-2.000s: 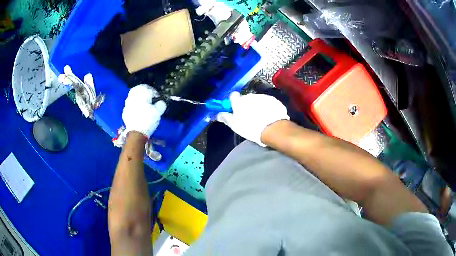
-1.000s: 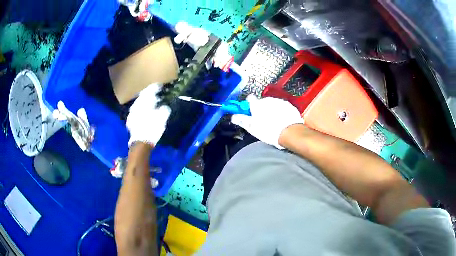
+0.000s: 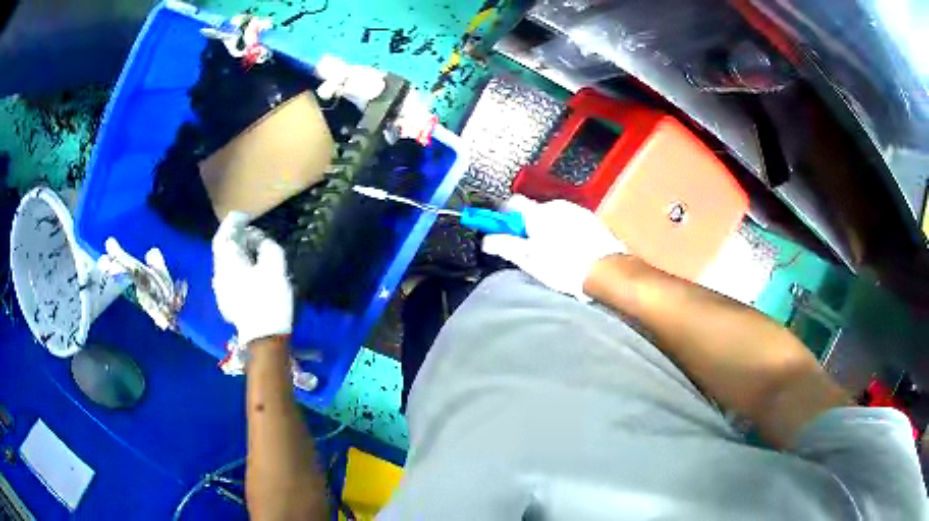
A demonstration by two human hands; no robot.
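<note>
My right hand (image 3: 565,244), in a white knit glove, is closed on the blue handle of a pick (image 3: 491,221). Its thin metal shaft points left, its tip near the pins of an olive core bar (image 3: 353,153). The bar lies slantwise over the blue tub (image 3: 122,153), its upper end at the far rim. My left hand (image 3: 252,283), also gloved, is left of the bar's lower end, its curled fingers by the cardboard pad's (image 3: 270,158) near corner. Whether it grips anything is unclear. Small black rubber parts (image 3: 173,188) are heaped in the tub.
White gloves (image 3: 148,280) are tied on the tub rim. A white scrap bin (image 3: 49,273) and a dark round disc (image 3: 108,377) are at left. A red stool (image 3: 677,198) stands right of the tub. Metal sheets or panels (image 3: 652,46) are at upper right.
My left hand has moved left, away from the bar's lower end to the pad's near corner. The pick's tip has come away from the left hand. The view has shifted.
</note>
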